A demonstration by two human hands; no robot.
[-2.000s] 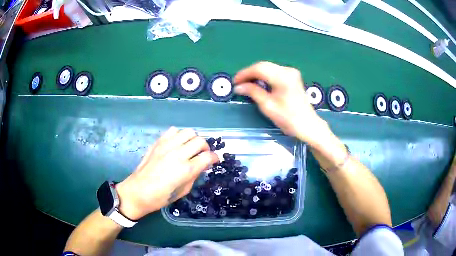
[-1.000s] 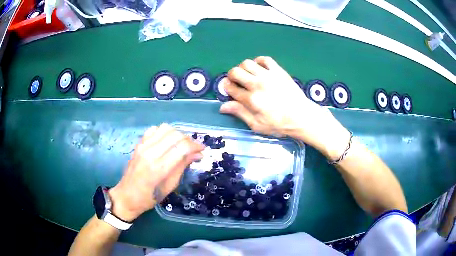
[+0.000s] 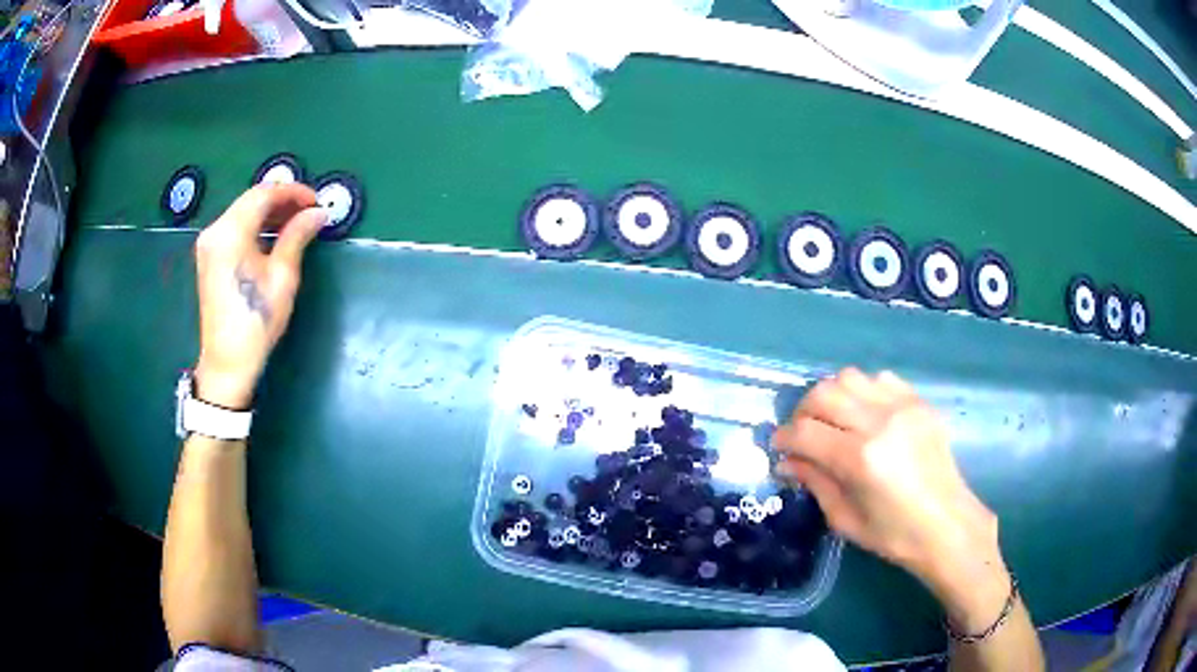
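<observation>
My left hand (image 3: 247,282) is at the left group of black-rimmed wheels, its thumb and fingertips together at the inner side of one wheel (image 3: 340,202). It partly covers the wheel beside it (image 3: 278,173). Any small piece between its fingertips is too small to make out. My right hand (image 3: 882,475) is over the right side of the clear parts tub (image 3: 659,601), fingers bent and slightly blurred; whether it holds a piece cannot be told. Small black pieces (image 3: 630,492) with some pale rings lie heaped in the tub.
Several wheels (image 3: 723,240) lie in a row beyond the tub, with a smaller group (image 3: 1113,313) at the far right. One wheel (image 3: 183,193) is at the far left. A red bin (image 3: 177,33), crinkled plastic bag (image 3: 536,68) and clear container (image 3: 906,50) are at the far side.
My left hand has moved from the tub to the left wheels. My right hand has moved from the middle wheels down to the tub's right side. The camera view has shifted left.
</observation>
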